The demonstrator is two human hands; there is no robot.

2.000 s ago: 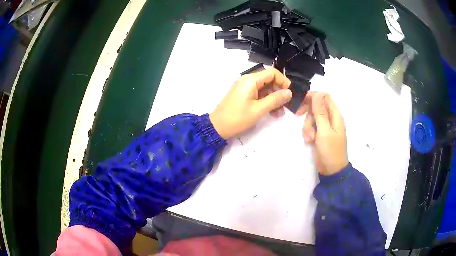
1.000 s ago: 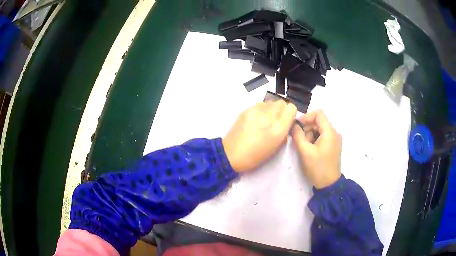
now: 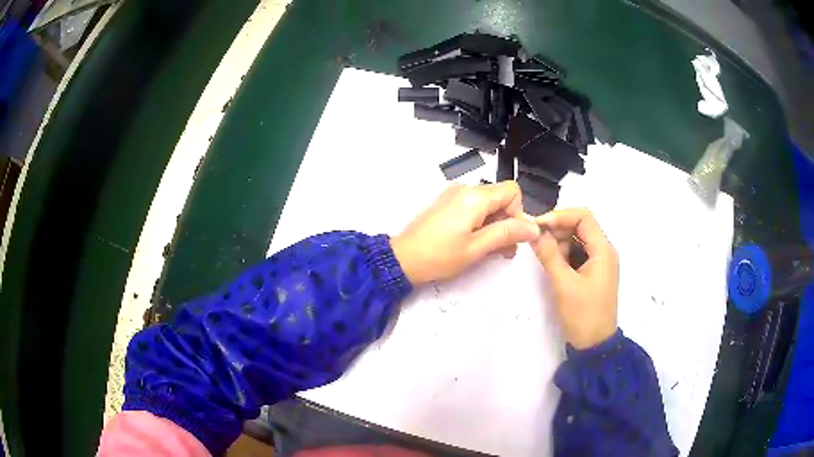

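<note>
A loose pile of black strips (image 3: 500, 98) lies across the far edge of a white sheet (image 3: 357, 152). One strip (image 3: 462, 164) lies apart at the pile's near left. My left hand (image 3: 464, 234) and my right hand (image 3: 582, 268) meet fingertip to fingertip just below the pile, over the sheet. The fingers are pinched together. Whatever is between the fingertips is hidden, so I cannot tell if a strip is held.
A green table (image 3: 232, 170) has a chipped cream rail (image 3: 178, 152) on the left. At right are a crumpled white scrap (image 3: 710, 85), a small translucent bag (image 3: 717, 162), a blue disc (image 3: 750, 278) and a long dark tool (image 3: 773, 353).
Both hands have moved from the pile's near edge towards me. The left hand has turned since one second ago, its fingertips now against the right's. The scene sits slightly lower in the picture.
</note>
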